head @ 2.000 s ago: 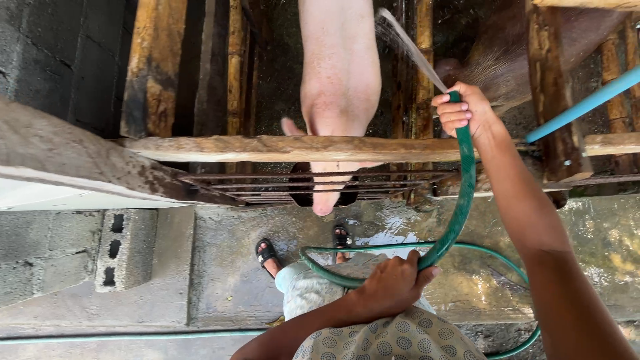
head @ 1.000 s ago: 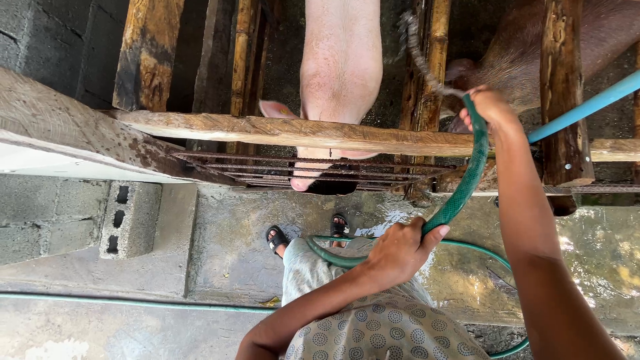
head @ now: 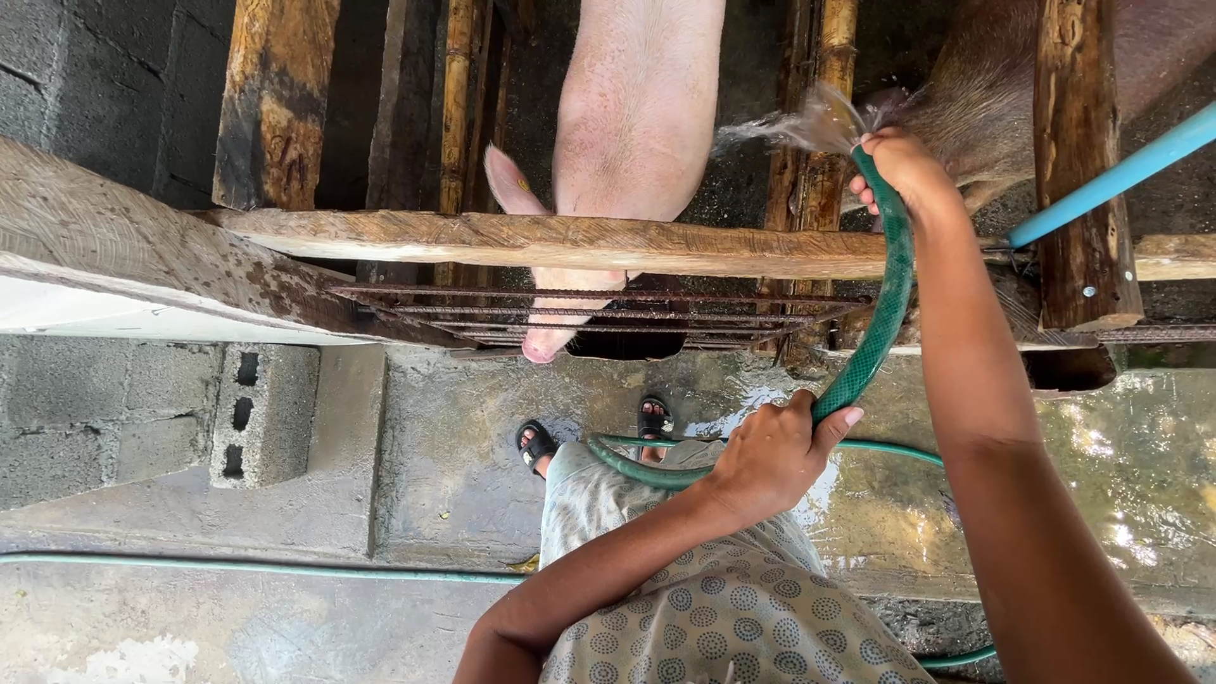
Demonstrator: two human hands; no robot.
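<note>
My right hand (head: 902, 176) grips the end of a green garden hose (head: 885, 294) above the top rail of the pen. Water fans out of its mouth toward the left, into the pen. Lower down, my left hand (head: 774, 451) is closed around the same hose, which curves behind it across my clothes. A pink pig (head: 632, 123) stands inside with its snout poking between rusty metal bars (head: 608, 312). Beyond a bamboo divider (head: 822, 66), a brown pig (head: 978, 104) is partly hidden by my right hand and a wooden post.
A wooden rail (head: 570, 239) runs across the pen's front. At right a light-blue pipe (head: 1111, 180) slants over a wooden post (head: 1083, 142). A hollow concrete block (head: 285, 413) rests at left. More hose (head: 256, 565) lies along the wet concrete floor (head: 456, 475).
The water now sprays wide to the left at the hose mouth instead of in a narrow stream. The pink pig's head has shifted left since two seconds ago. Both hands keep their hold.
</note>
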